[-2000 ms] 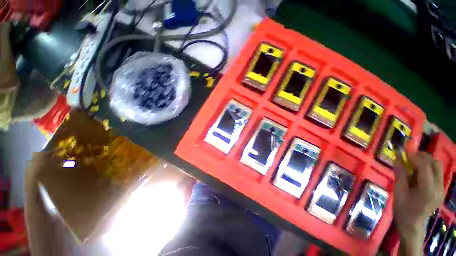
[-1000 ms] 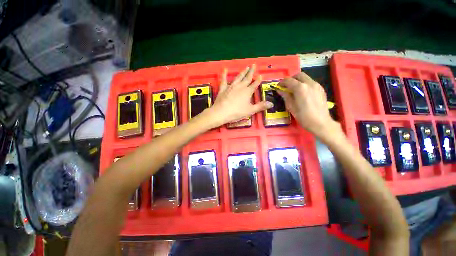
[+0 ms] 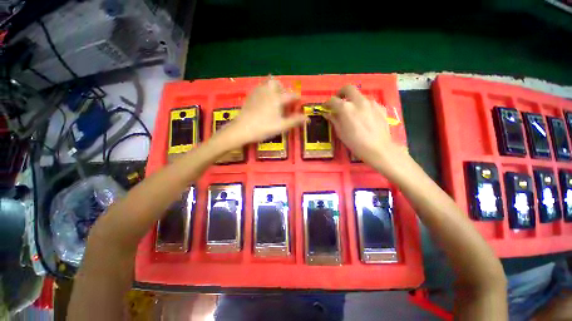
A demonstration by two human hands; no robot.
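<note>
The red tray (image 3: 282, 273) holds two rows of phones. The back-row phones have yellow film frames; the front-row ones show bare silver faces. My right hand (image 3: 360, 125) is at the top of the fourth back-row phone (image 3: 317, 135), fingers pinched near its film; a thin yellow-tipped item shows beside that hand. My left hand (image 3: 268, 111) is over the third back-row phone (image 3: 271, 148), thumb and fingers apart, and seems to hold nothing. The fifth back-row phone is mostly hidden by my right hand.
Another red tray (image 3: 461, 131) with dark phones is on the right. A clear bag of small dark parts (image 3: 81, 213) is at the left, below cables and a blue connector (image 3: 91, 124). A green conveyor belt (image 3: 301, 53) runs behind. Part of another person's leg (image 3: 533, 288) shows at lower right.
My right hand has moved from the fifth back-row phone to the fourth. My left hand has lifted off the fourth phone and moved left. The view has shifted slightly.
</note>
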